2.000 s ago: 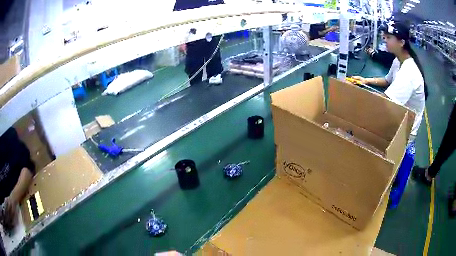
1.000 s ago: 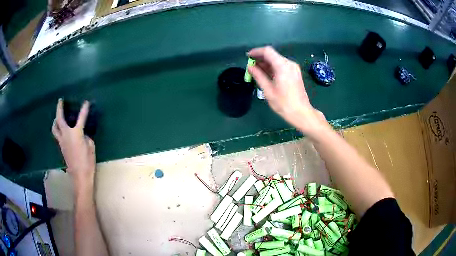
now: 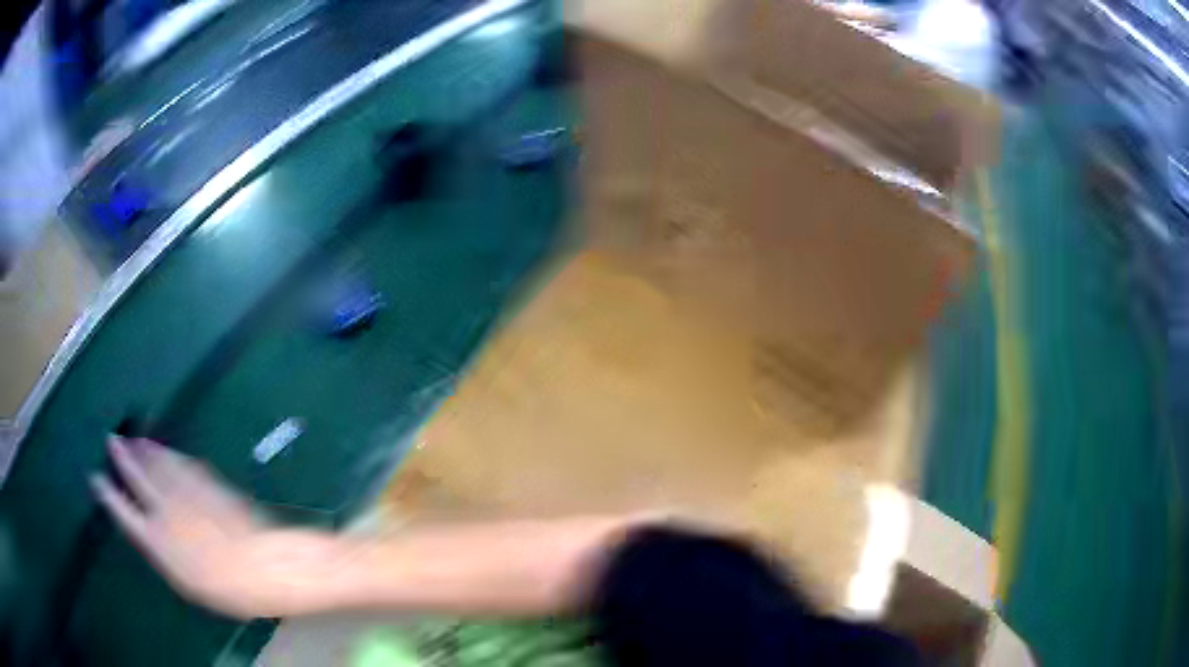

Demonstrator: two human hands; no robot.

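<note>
The view is strongly blurred. My right hand (image 3: pixel 196 528) reaches over the green conveyor belt (image 3: pixel 430 241) at the lower left, fingers extended and apart, with no held thing visible. A small dark shape, too blurred to name, shows just beyond its fingertips. My left hand is out of the picture. A small white piece (image 3: pixel 277 440) lies on the belt beyond my right hand. A blue circuit board assembly (image 3: pixel 352 310) lies farther up the belt. Green battery cells (image 3: pixel 483 641) show below my forearm, cut off by the bottom edge.
A black housing (image 3: pixel 407 163) and another blue assembly (image 3: pixel 532 147) are farther along the belt. A large open carton (image 3: pixel 769 222) stands on cardboard (image 3: pixel 587 404) at centre right. A green floor with a yellow line (image 3: pixel 1011 391) is at right. A blue tool (image 3: pixel 124 202) lies beyond the belt rail.
The view has swung right, towards the carton. My left hand has left the picture. My right hand no longer shows the green cell it held by the black housing.
</note>
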